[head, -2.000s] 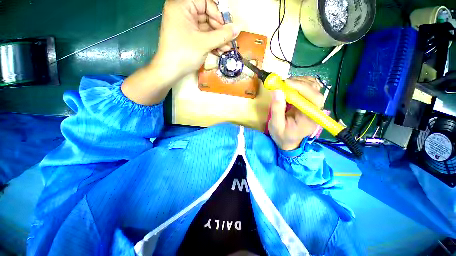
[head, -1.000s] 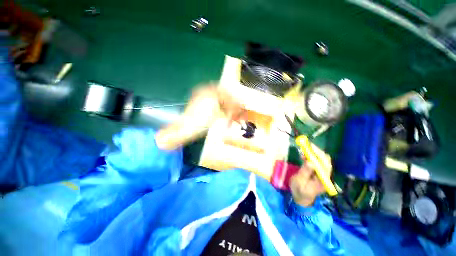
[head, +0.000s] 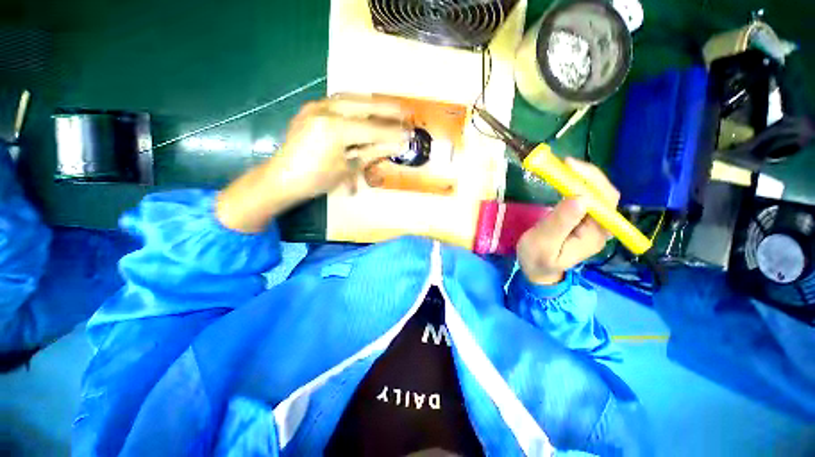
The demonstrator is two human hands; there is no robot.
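Observation:
My left hand [head: 326, 152] reaches over the left part of the orange-brown fixture [head: 444, 120], its fingertips at the round dark workpiece [head: 414, 149] in the fixture's centre. The fingers partly cover the workpiece, and I cannot tell whether they grip it. My right hand [head: 568, 228] holds the yellow-handled soldering iron [head: 590, 196]. The iron's tip points up and left, past the fixture's right edge and apart from the workpiece. A thin solder wire [head: 241, 118] runs from the spool [head: 100, 146] at the left toward the cream board [head: 351, 217].
A black fan [head: 440, 18] stands at the board's top. Right of it is the round tin [head: 572, 55] with silvery scraps. A pink-red block [head: 508, 225] lies by the board's lower right. The blue station [head: 659, 134] and a second fan [head: 779, 256] are at the right.
The iron has moved right, away from the workpiece. My left hand has lowered and spread over the fixture; the grey strip seen in it earlier no longer shows. The camera view has shifted.

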